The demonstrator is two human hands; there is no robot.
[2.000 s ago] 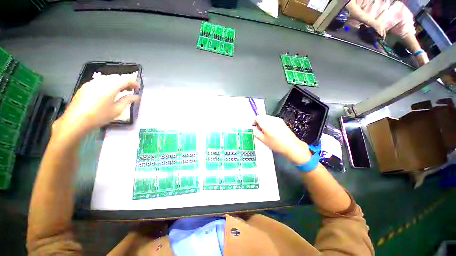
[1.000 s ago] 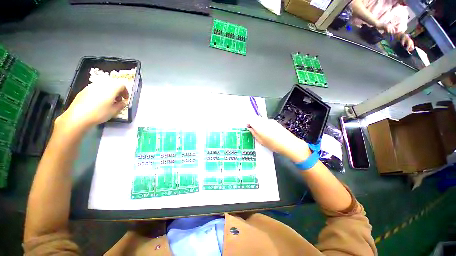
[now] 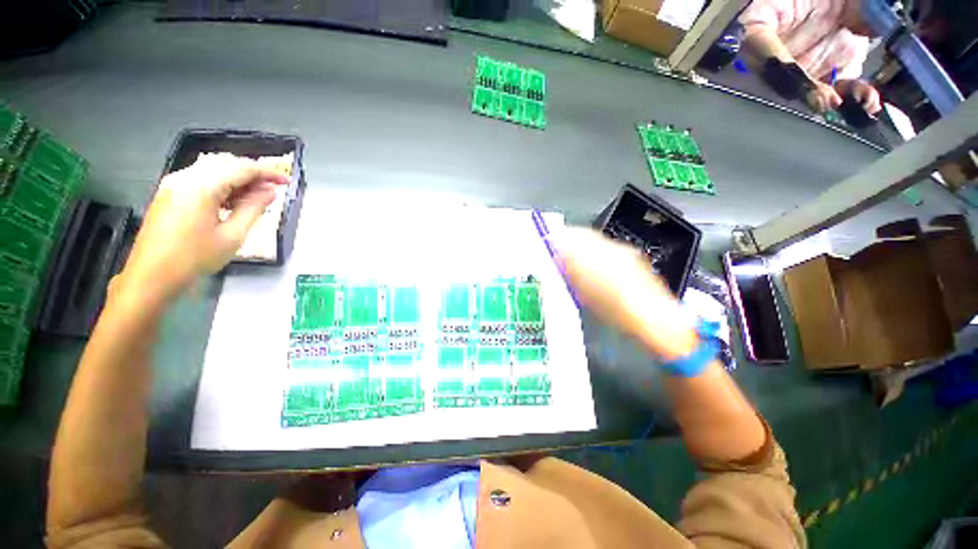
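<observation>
Two green PCB panels lie side by side on the white paper work sheet (image 3: 504, 424), a left panel (image 3: 358, 354) and a right panel (image 3: 493, 345). A tiny dark part stands at the right panel's top right edge. My left hand (image 3: 215, 209) is over the white-parts bin (image 3: 298, 161), thumb and fingers curled; whether it pinches a piece is too small to tell. My right hand (image 3: 611, 281) is blurred, over the sheet's right edge beside the black-parts bin (image 3: 695, 231); its fingertips are unclear. A blue strap is on my right wrist.
Two PCB panels (image 3: 509, 92) (image 3: 676, 158) lie farther back. Stacked PCB panels (image 3: 32, 214) and a black rack (image 3: 86, 268) stand at left. A purple pen (image 3: 543, 223), flat dark rectangle (image 3: 757, 308) and open cardboard box (image 3: 869, 306) are at right. Another person's hands (image 3: 842, 99) show top right.
My right hand has moved from the right panel's top edge toward the black-parts bin. My left hand's fingers have lifted a little over the white pieces. The far panels have shifted right.
</observation>
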